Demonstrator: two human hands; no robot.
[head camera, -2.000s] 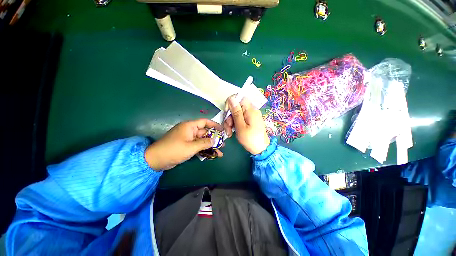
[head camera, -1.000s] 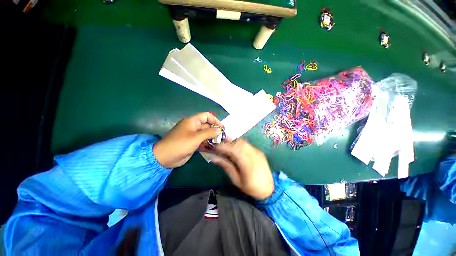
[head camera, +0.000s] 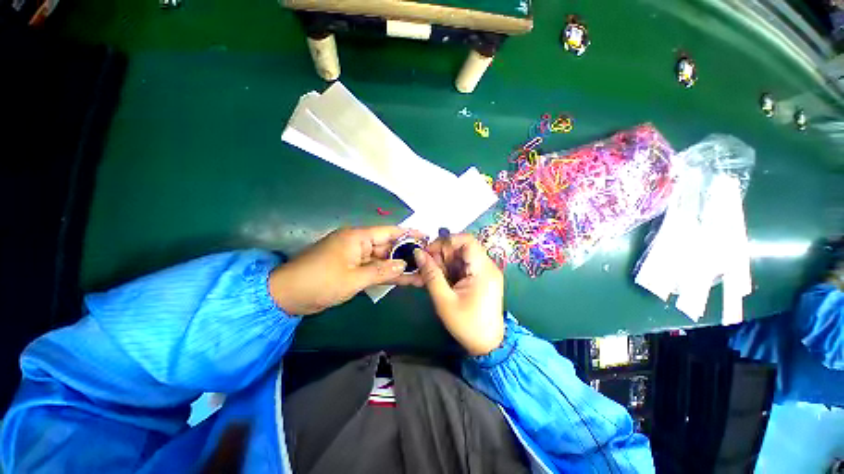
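My left hand (head camera: 338, 268) holds a small round unit (head camera: 407, 252) by its rim, between thumb and fingers. The unit shows a dark round face with a bright metallic rim. My right hand (head camera: 467, 292) touches the unit with the thumb, its other fingers curled; a small dark thing (head camera: 444, 235) shows at these fingers, too small to name. Long off-white strips (head camera: 356, 139) lie crossed on the green bench just beyond the hands, and one strip end shows below the unit.
A clear bag of coloured loops (head camera: 606, 185) spills at the right, beside a bag of white strips (head camera: 708, 231). A raised stand (head camera: 407, 30) is at the top. Several round units (head camera: 575, 37) stand at upper right. A blue sleeve (head camera: 819, 319) shows at far right.
The unit has been turned, so its dark face shows now instead of its white, blue and gold details. My right hand has moved up from below the unit to its right side.
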